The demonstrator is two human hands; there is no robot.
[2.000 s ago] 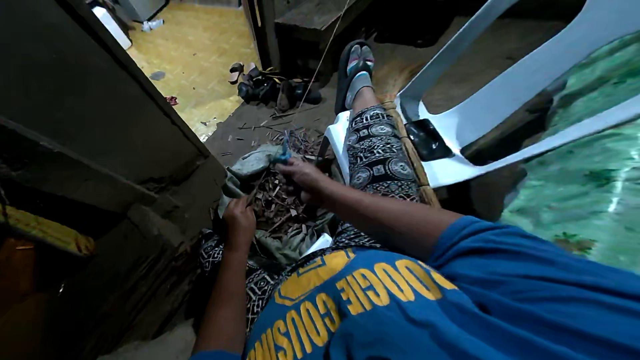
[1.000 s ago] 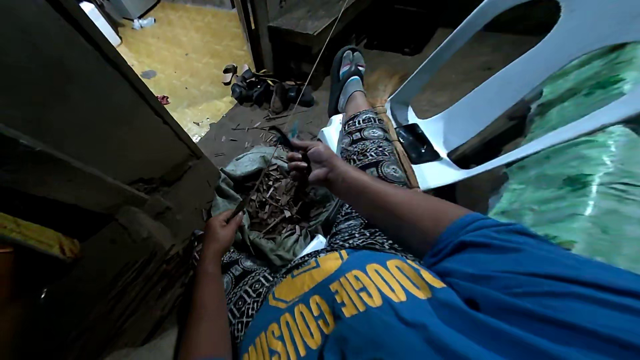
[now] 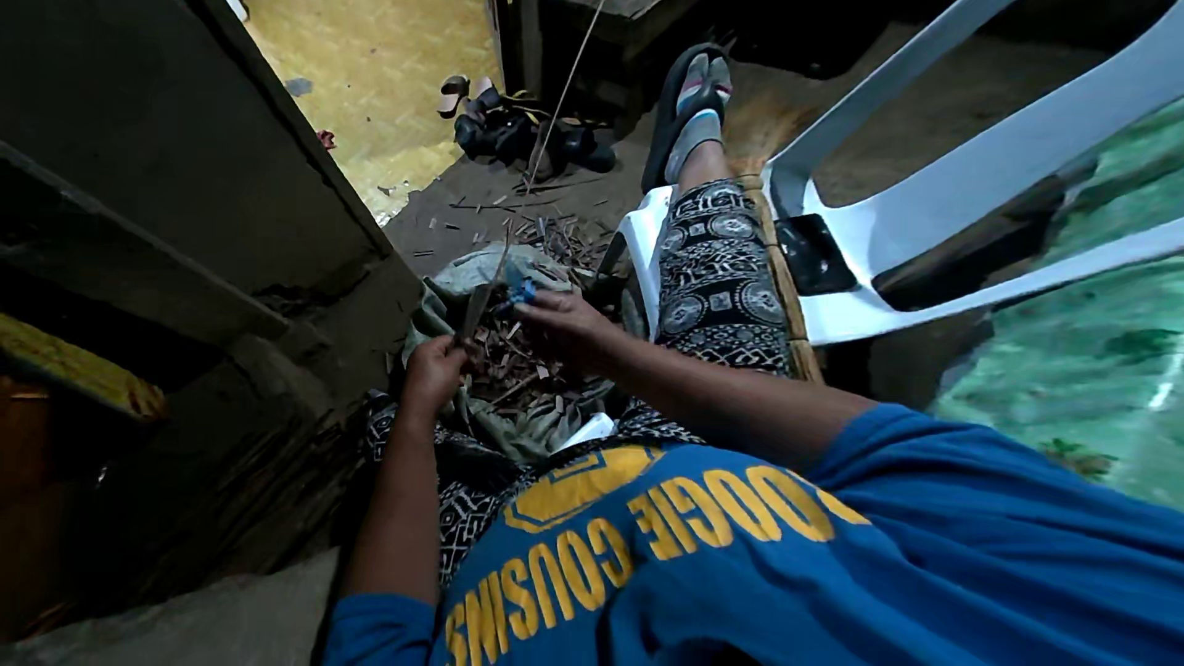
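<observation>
My left hand [image 3: 435, 375] is closed around the lower end of a flat, narrow blade-like piece [image 3: 476, 310], which points up and away from me; whether it is a knife cannot be told. Just right of its tip, my right hand [image 3: 560, 319] pinches a small blue thing [image 3: 520, 291], blurred, with a thin strip [image 3: 506, 254] rising beside it. Both hands are above a grey-green cloth or sack [image 3: 518, 435] between my legs, on which many brown shavings and strips [image 3: 513, 370] lie.
A white plastic chair [image 3: 906, 222] stands at the right, with a black flat object [image 3: 816, 254] on it. Footwear [image 3: 527, 139] lies ahead near the yellow floor [image 3: 370, 83]. More scraps [image 3: 564, 240] litter the ground. A dark panel [image 3: 185, 120] stands at the left, green sheeting [image 3: 1091, 370] at the far right.
A dark curved piece seen in my right hand a second ago no longer shows clearly. My right hand has come lower and closer to the piece in my left hand.
</observation>
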